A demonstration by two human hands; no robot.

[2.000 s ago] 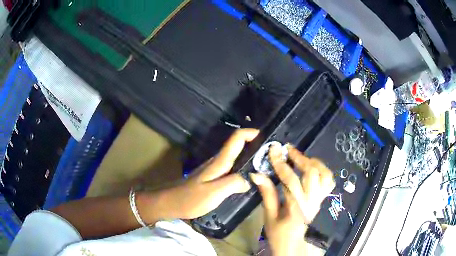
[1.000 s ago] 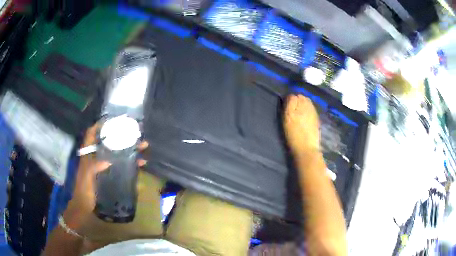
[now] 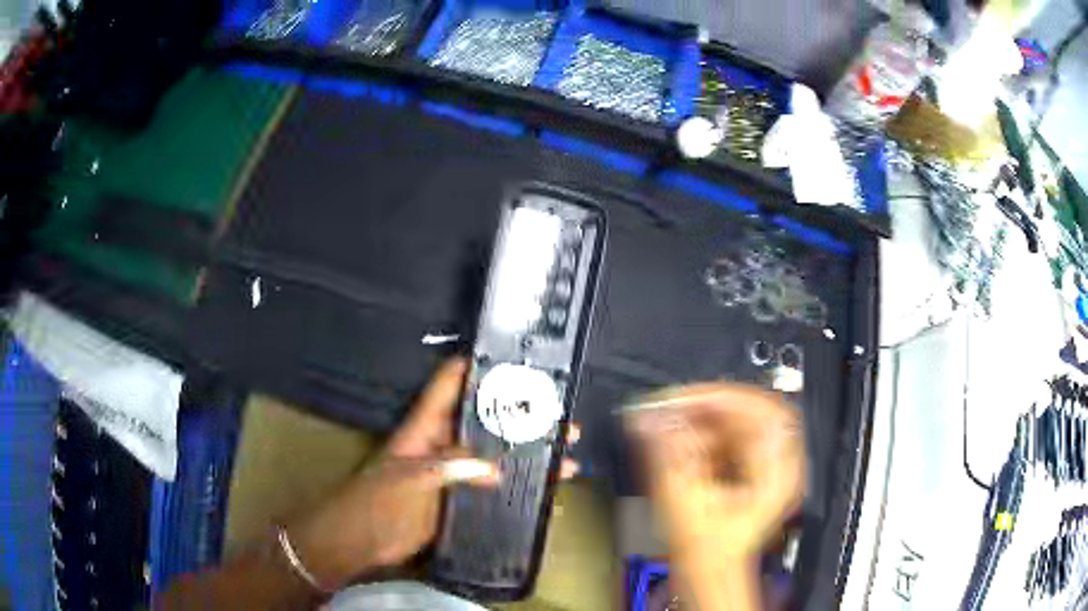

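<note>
My left hand (image 3: 412, 489) holds a long black lock panel (image 3: 515, 513) from below and its left side, hollow back up, over the mat's near edge. A round silver disc (image 3: 519, 403) sits on the panel's middle, with small marks at its centre. A bright pale area shows in the panel's upper part. My right hand (image 3: 722, 460) is blurred, to the right of the panel and apart from it, with fingers curled. A pale thin streak shows at its fingertips; I cannot tell whether it holds anything.
Pale rings (image 3: 764, 287) lie at the mat's right. Blue parts bins (image 3: 611, 78) line the far edge, with a round white cap (image 3: 698, 137) by them. A green board (image 3: 179, 155) is at far left, a blue crate (image 3: 197, 501) at near left. A white bench (image 3: 925, 477) is at right.
The panel was turned more upright and moved left, then brought back to the centre by my left hand. My right hand left the disc, reached to the mat's right and came back nearer.
</note>
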